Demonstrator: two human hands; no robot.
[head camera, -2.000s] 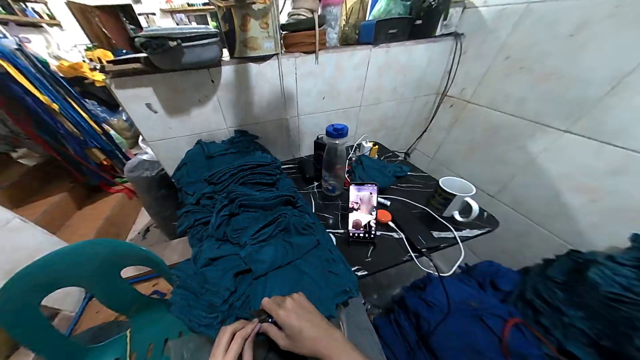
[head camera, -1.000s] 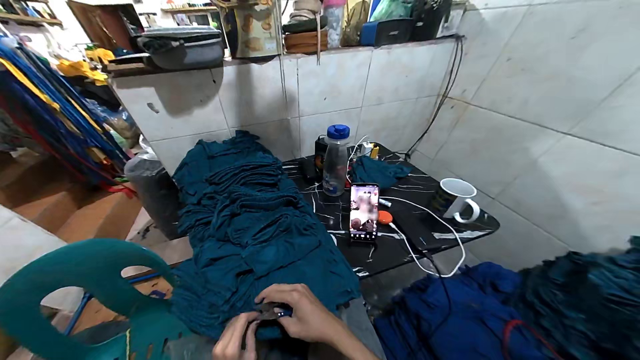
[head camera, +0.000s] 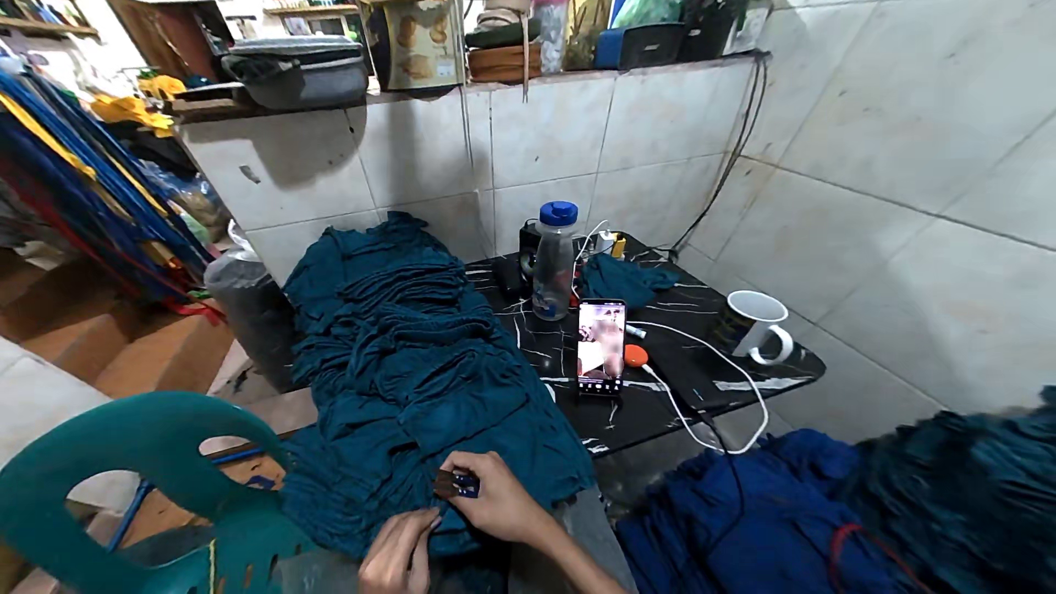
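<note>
A long heap of gathered teal fabric lies in front of me, its near end by my hands. My right hand is closed around a small dark tool with a brownish tip and a blue part, perhaps thread snips; its exact kind is unclear. Just left and below, my left hand pinches an edge of the teal fabric between thumb and fingers. Beyond the hands, a phone with a lit screen stands upright on a black marble-patterned table.
Behind the phone stands a clear bottle with a blue lid. A white-handled mug and a white cable are at right. A green plastic chair is at left; blue fabric lies lower right.
My right hand has moved up and away from my left hand with the small tool; one second ago the two hands were close together around it.
</note>
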